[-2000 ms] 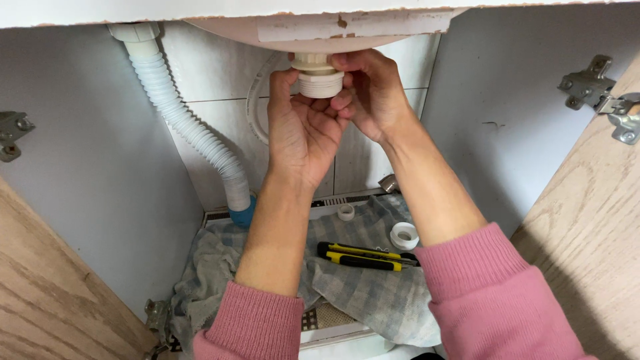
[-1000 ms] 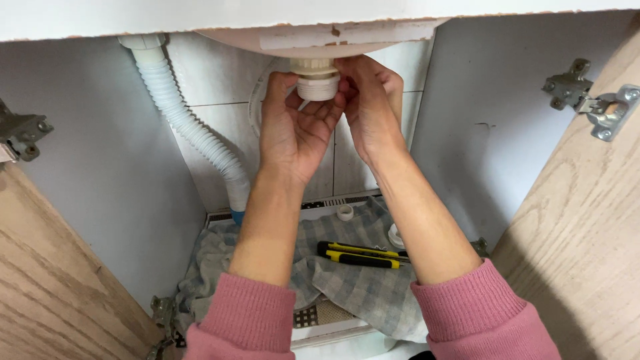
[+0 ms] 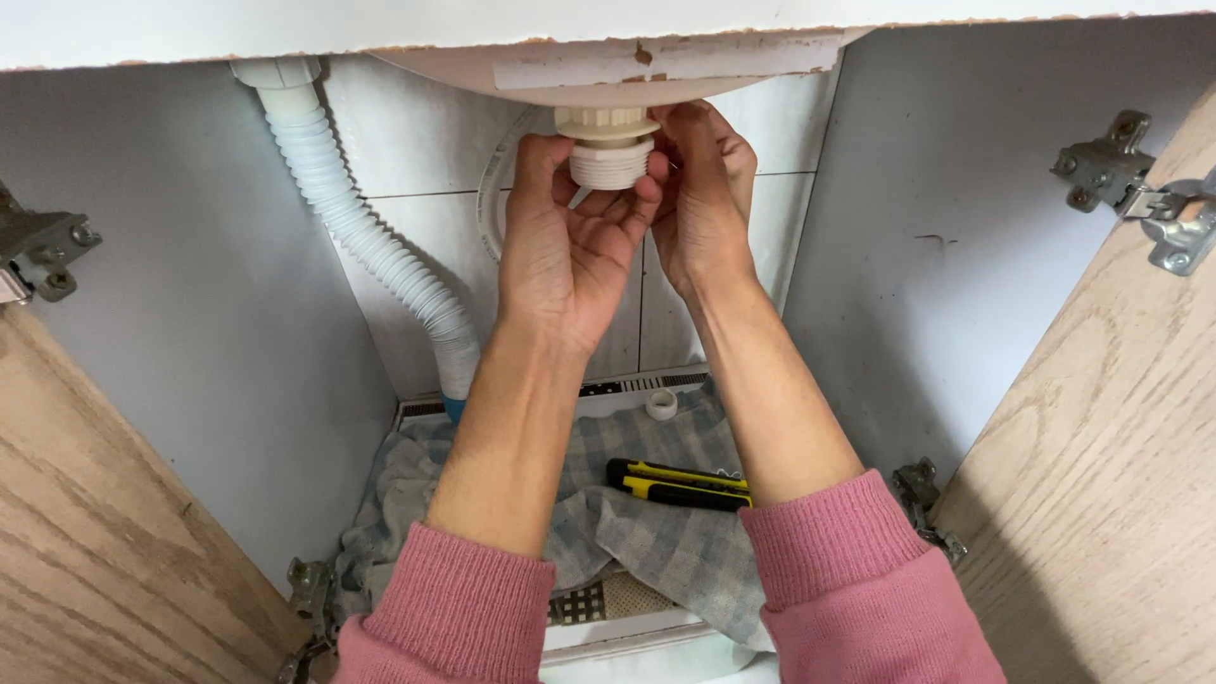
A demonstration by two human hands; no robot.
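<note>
Under the basin hangs a white threaded plastic drain tailpiece, with a cream plastic flange nut above it. My left hand grips the tailpiece from the left and below, thumb on its left side and fingers curled up to its right. A thin pale strip shows between the tailpiece's lower edge and that palm. My right hand is close against the right side of the fitting, fingers bent and pinched near the flange; what its fingertips hold is hidden.
A white corrugated drain hose runs down the left. On the checked cloth lie a yellow and black utility knife and a white plastic ring. Wooden doors stand open on both sides, with metal hinges. A thin hose curves behind.
Both hands stay at the drain fitting while the fingers shift slightly. The threads of the tailpiece show more plainly now. The white round part seen beside the knife earlier is now out of sight.
</note>
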